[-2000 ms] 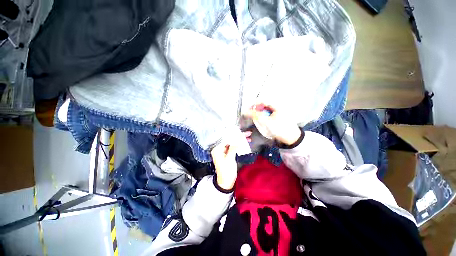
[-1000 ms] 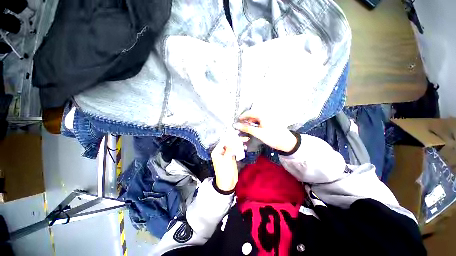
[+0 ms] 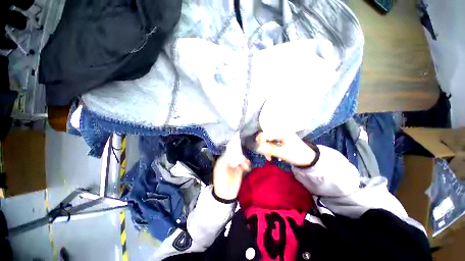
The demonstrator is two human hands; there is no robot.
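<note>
The inside-out denim jacket (image 3: 204, 76) lies spread over the table, its pale inside up and overexposed in the middle. Its darker blue hem band (image 3: 153, 128) hangs at the near edge. My left hand (image 3: 230, 171) is blurred at the hem near the central seam, fingertips together on a pale bit of the jacket. My right hand (image 3: 280, 146) is just right of it, fingers curled at the hem. What the right fingers hold is too blurred to tell; no snips can be made out.
A black garment (image 3: 107, 46) lies over the jacket's left part. The brown table (image 3: 397, 66) shows at the right. Crumpled denim (image 3: 158, 204) lies below the table edge. A cardboard box (image 3: 415, 178) with a clear bag (image 3: 446, 196) stands at the right. A metal stand (image 3: 76, 206) is at the lower left.
Both hands have moved slightly down towards my body, and my right hand has moved a little to the right, away from the left. The jacket lies much as before.
</note>
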